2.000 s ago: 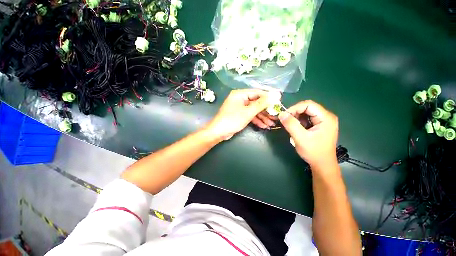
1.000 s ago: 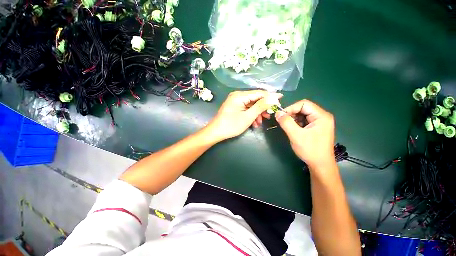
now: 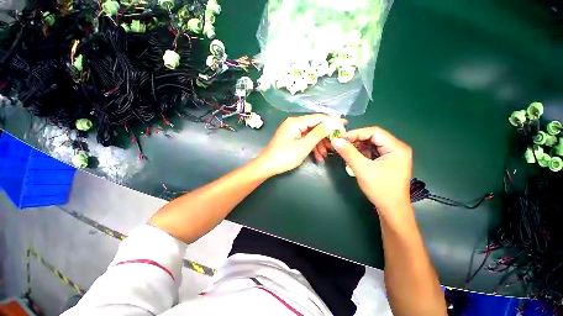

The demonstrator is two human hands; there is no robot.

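Note:
My left hand (image 3: 302, 141) pinches a small whitish-green plastic housing (image 3: 337, 131) just below the clear bag. My right hand (image 3: 379, 162) meets it from the right, thumb and fingertips at the housing's open face; any lead between them is too small to make out. A small pale piece (image 3: 350, 171) shows under my right fingers. A black cable bundle (image 3: 418, 190) lies partly behind my right wrist, its thin tail running right to small red tips. The clear plastic bag (image 3: 318, 68) of pale green-white parts lies at top centre.
A tangled black cable pile (image 3: 117, 68) with pale heads fills the upper left. Another black pile (image 3: 531, 216) with pale green heads (image 3: 543, 139) lies right. Blue bins (image 3: 37, 173) sit below the green table's edge, left and lower right.
My right thumb and fingertips have moved slightly left, closer against the housing. A pale piece shows again beneath my right fingers. My left hand stays nearly in place.

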